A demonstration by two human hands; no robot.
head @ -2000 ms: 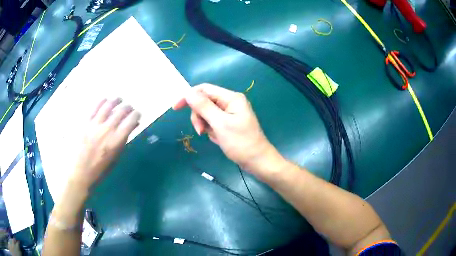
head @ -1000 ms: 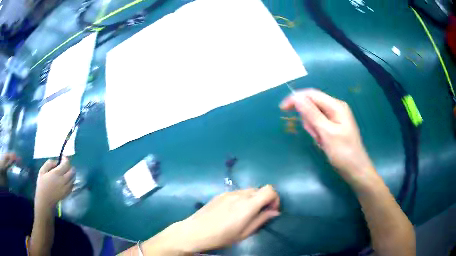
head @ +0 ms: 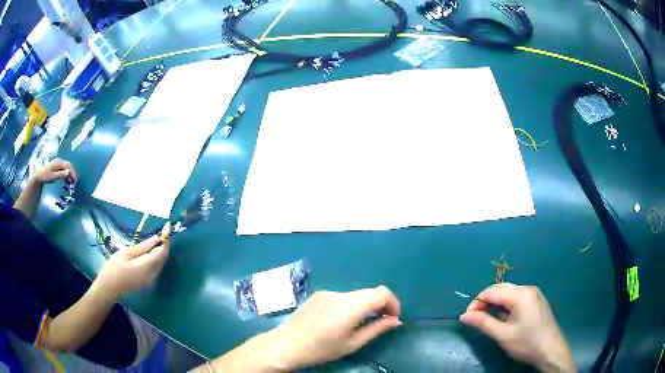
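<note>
A thin black wire (head: 432, 318) runs between my two hands near the front of the table. My left hand (head: 339, 320) pinches it between thumb and fingers. My right hand (head: 510, 317) pinches its other part, and a short pale tip (head: 461, 294) sticks out just left of the fingers. A large white sheet (head: 386, 153) lies flat beyond my hands. A small clear parts bag with a white label (head: 273, 290) lies just left of my left hand.
A thick black harness (head: 601, 211) with a yellow-green tag (head: 633, 284) curves down the right. Brownish bits (head: 501, 269) lie beyond my right hand. At the left, another person's hands (head: 135, 266) hold wires near a narrower sheet (head: 175, 131). Coiled harnesses (head: 401, 22) lie at the back.
The view has swung left. My hands, one second ago apart with the right by the sheet's corner, are now level near the front edge with the wire stretched between them.
</note>
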